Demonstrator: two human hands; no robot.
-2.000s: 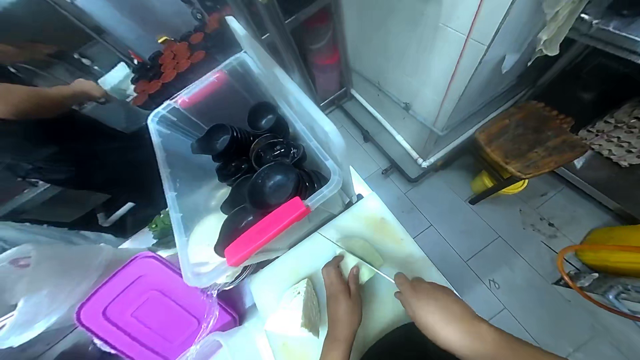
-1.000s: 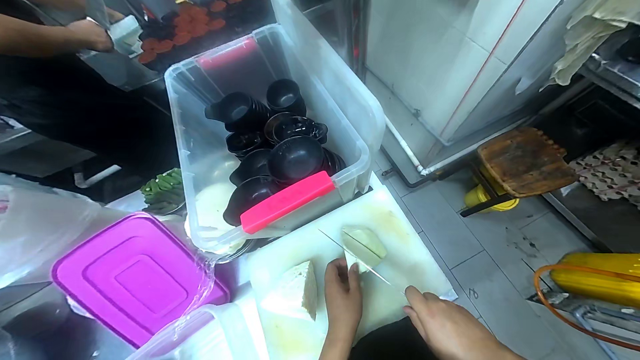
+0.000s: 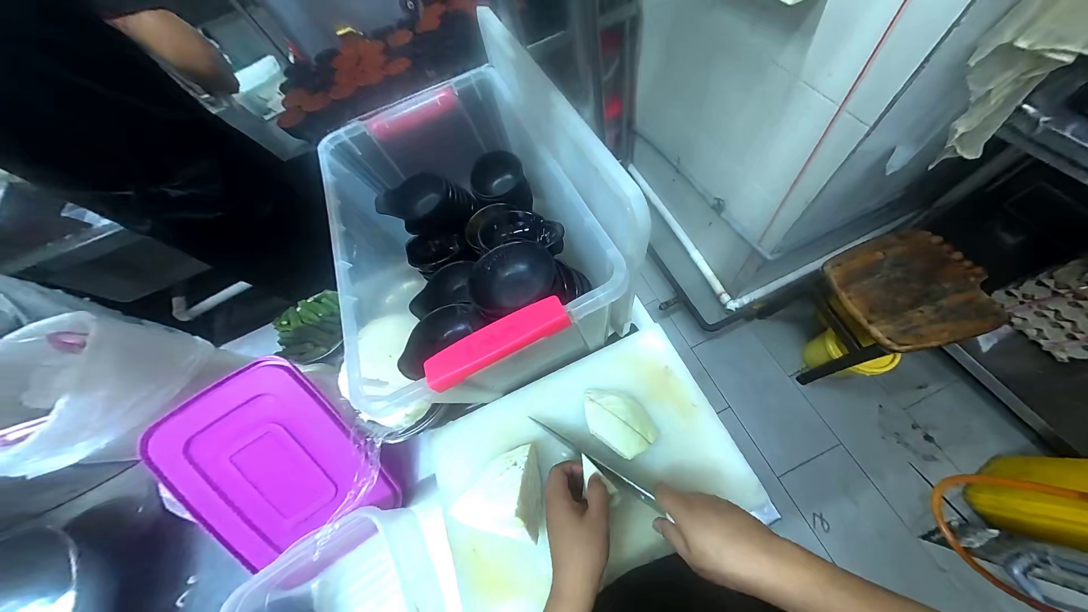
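My right hand (image 3: 710, 531) is closed around the handle of a kitchen knife (image 3: 608, 476), whose blade points up and left over a white cutting board (image 3: 697, 433). Against the blade, the fingers of my left hand (image 3: 578, 518) hold a small pale piece of vegetable (image 3: 595, 480), partly hidden by fingers and knife. Beyond the blade lie pale green-white cut pieces (image 3: 620, 423), side by side. Left of my left hand rests a large white wedge (image 3: 508, 497) with a rough cut face; I cannot tell exactly what it is.
A clear plastic bin (image 3: 578, 195) with black bowls (image 3: 512, 276) stands behind the board. To the left are a purple lid (image 3: 268, 459), an open clear container (image 3: 340, 569), a plastic bag (image 3: 93, 374) and green vegetables (image 3: 308, 323). A person in dark clothing (image 3: 153, 161) stands at upper left. A wooden stool (image 3: 914, 289) is at right.
The pale vegetable pieces now lie apart from the knife, which was over them a second ago. My left hand now holds a small piece by the blade. The other person's arm has moved.
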